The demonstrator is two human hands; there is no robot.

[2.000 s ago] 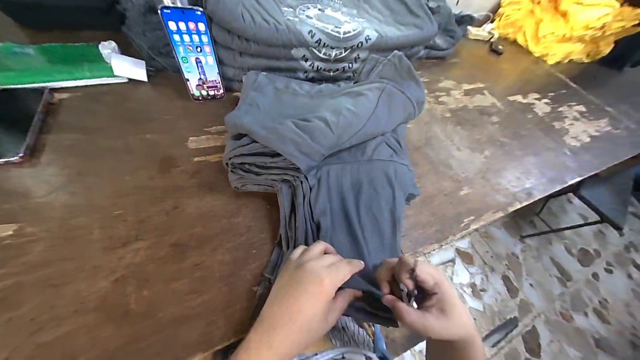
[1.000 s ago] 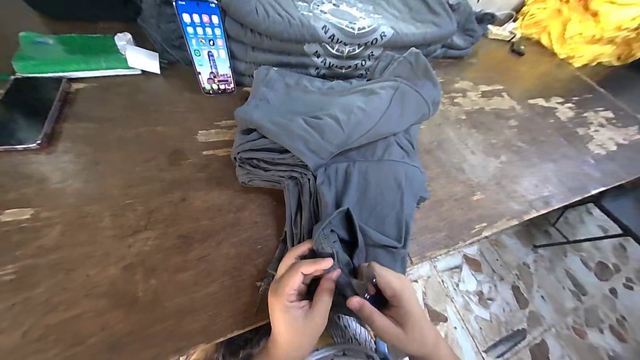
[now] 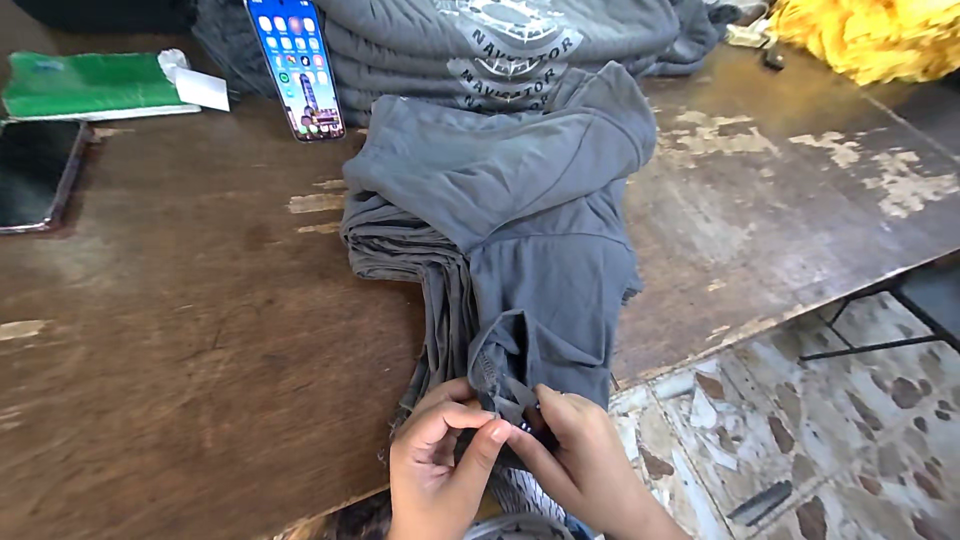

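Note:
A pile of grey fabric garments [image 3: 495, 172] lies on the wooden table [image 3: 225, 360], its narrow part reaching down to the front edge. My left hand [image 3: 446, 457] pinches the hem of the top garment between thumb and forefinger. Close against it, my right hand [image 3: 574, 450] is closed around a small dark tool with shiny parts, mostly hidden by the fingers; its kind cannot be told. The hem is turned up and open above my fingertips, with a seam showing inside.
Behind the pile, folded grey shirts with printed lettering [image 3: 495, 37] are stacked, and a lit smartphone [image 3: 296, 71] leans on them. A dark phone [image 3: 37, 176] and a green packet [image 3: 94, 82] lie left. Yellow fabric [image 3: 870, 37] sits back right. A tiled floor [image 3: 720, 435] shows beyond the table edge.
Two seconds ago the lower part of the garment lay flatter; now its hem is raised and folded open. My hands have come together at that hem.

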